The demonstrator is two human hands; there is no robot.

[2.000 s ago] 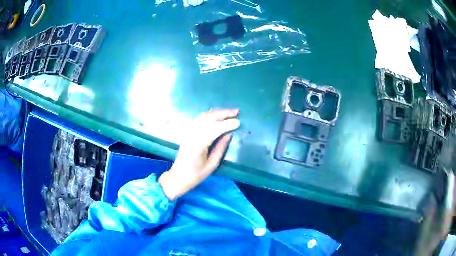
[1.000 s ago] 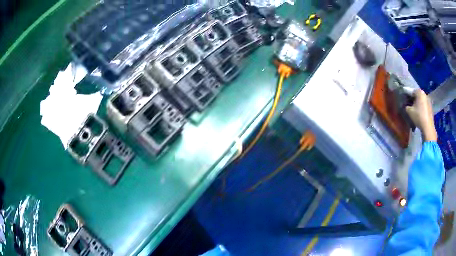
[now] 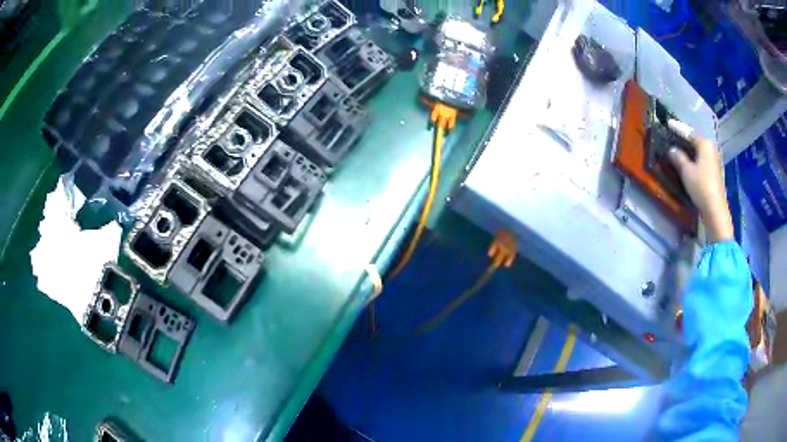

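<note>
My right hand is at the far right, with a white tip on one digit. Its fingers are on a dark piece that lies at the orange fixture on the white machine. The fingers partly hide the piece, so how it is seated cannot be told. My left hand is out of the picture. Several open dark grey camera housings lie overlapping in a row on the green bench.
A large dark moulded tray lies behind the housings, with white paper at left. A clear-topped metallic unit has an orange cable. Another orange plug is on the machine's side. A dark object lies on the machine.
The view has swung from the bench middle to the machine. My left hand has gone out of view. My right hand has moved to the orange fixture and stays there in the last two frames.
</note>
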